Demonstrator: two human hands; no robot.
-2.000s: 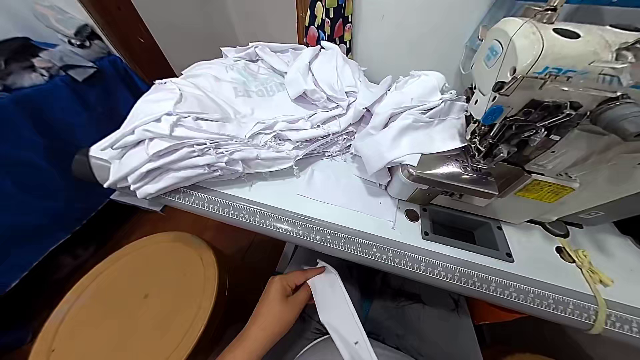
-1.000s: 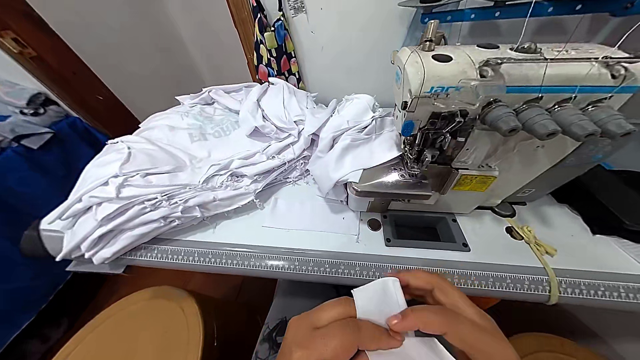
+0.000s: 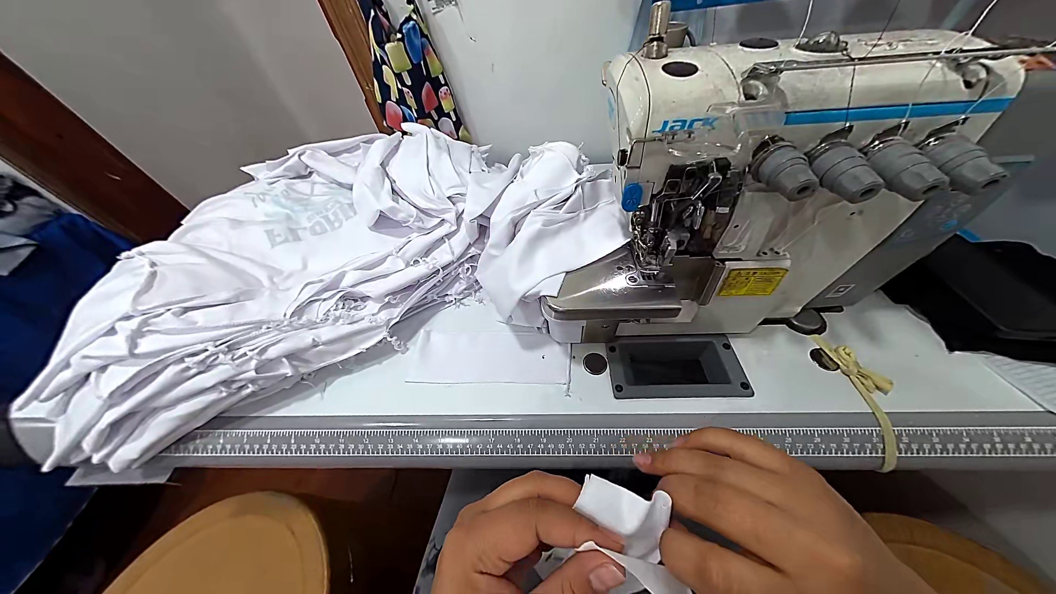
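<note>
Below the table's front edge, my left hand (image 3: 528,536) pinches a folded white fabric strip (image 3: 620,516) between thumb and fingers. My right hand (image 3: 759,511) holds the strip's other side, its fingers bent over it and partly hiding it. Beyond the hands stands a Jack overlock sewing machine (image 3: 792,190) with a metal cloth plate (image 3: 619,289). A heap of white fabric pieces (image 3: 313,272) with frayed edges lies left of it, one piece touching the plate. A flat white piece (image 3: 495,356) lies on the tabletop in front of the heap.
A ruler strip (image 3: 495,443) runs along the table edge. A yellowish tied band (image 3: 862,379) hangs over it at right. Black fabric (image 3: 973,289) lies at far right. Round tan tops (image 3: 231,553) show below the table on both sides; blue cloth (image 3: 49,305) is at far left.
Two seconds ago one hand held the strip hanging long; now both hands hold it folded. The view has shifted, showing more of the machine.
</note>
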